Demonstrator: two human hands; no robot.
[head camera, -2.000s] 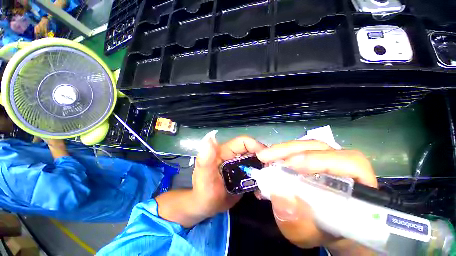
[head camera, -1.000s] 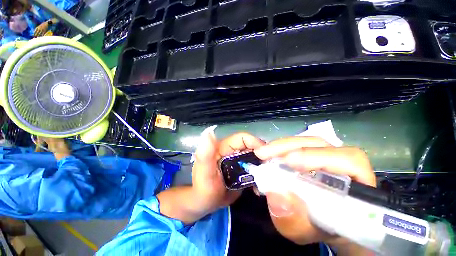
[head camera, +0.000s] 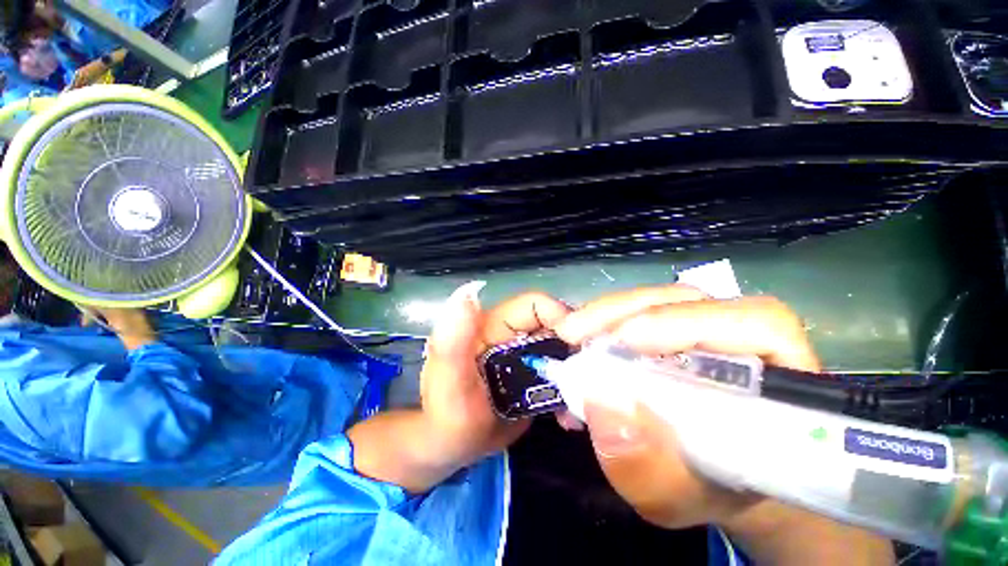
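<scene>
A small black device housing (head camera: 515, 381) with a silver rounded-square rim sits in my left hand (head camera: 455, 381), gripped between thumb and fingers, its inside facing up. My right hand (head camera: 674, 431) is closed around a white dispensing syringe (head camera: 763, 448) with a purple label and a green rear cap (head camera: 978, 531). The blue tip (head camera: 535, 362) is over the inside of the housing; I cannot tell whether it touches. A pale finger switch (head camera: 718, 371) with a black cord lies along the barrel. My right fingertips are close to the housing's edge.
Stacked black trays (head camera: 531, 182) stand in front, a white housing part (head camera: 847, 63) in one pocket. A lime-green fan (head camera: 135, 205) is at left. A person in a blue smock (head camera: 199, 409) is beyond it. A white paper (head camera: 709, 279) and an orange-and-white item (head camera: 364, 270) lie on the green bench.
The syringe's rear end has dropped and its green cap shows more. The barrel lies at a slightly different angle. The tip stays over the housing, and my left hand keeps its hold.
</scene>
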